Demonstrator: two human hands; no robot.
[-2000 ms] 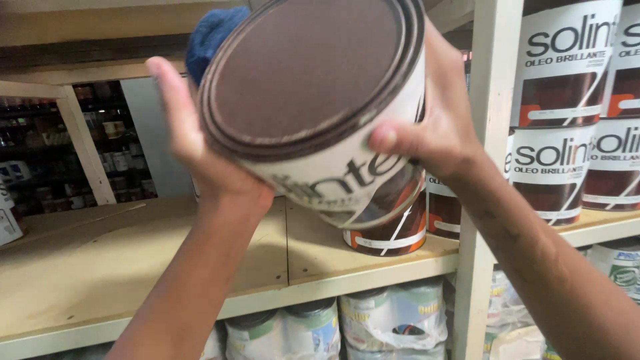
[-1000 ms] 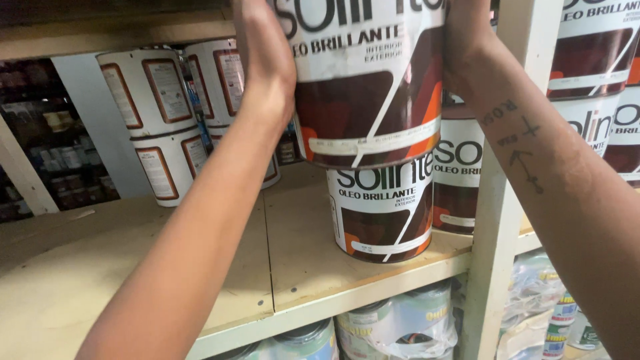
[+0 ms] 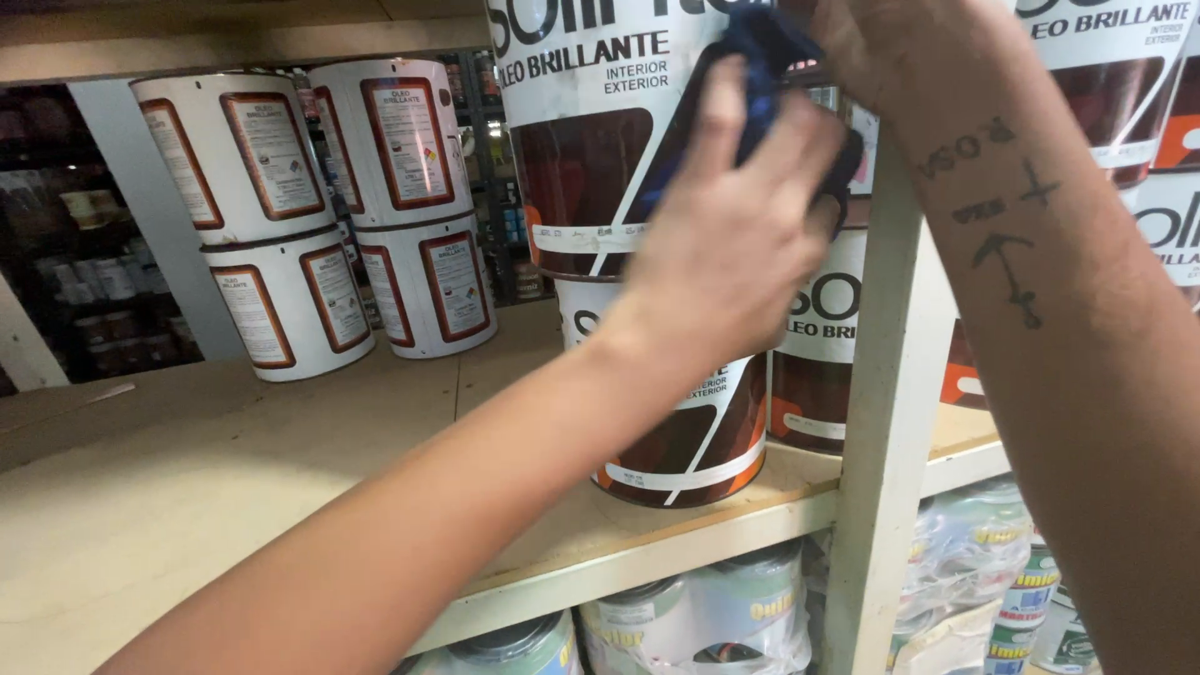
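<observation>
A large paint can [image 3: 581,159] with a white, dark brown and orange label stands stacked on a similar can [image 3: 684,441] near the shelf's front edge. My left hand [image 3: 731,216], blurred, presses a dark blue cloth [image 3: 769,56] against the right side of the upper can's label. My right hand [image 3: 858,47] is at the upper right by that can and the cloth; its fingers are mostly hidden or out of frame, so its grip cannot be made out.
White cans in two stacks [image 3: 291,300] stand further back on the wooden shelf [image 3: 187,506]. A pale upright post [image 3: 891,375] rises right of the handled stack, with more brown-labelled cans [image 3: 1097,75] beyond. Plastic-wrapped cans [image 3: 694,619] sit on the level below.
The can that both hands held up and tilted now stands on the lower can. My left hand has left the can's left side and is at its right side with the blue cloth.
</observation>
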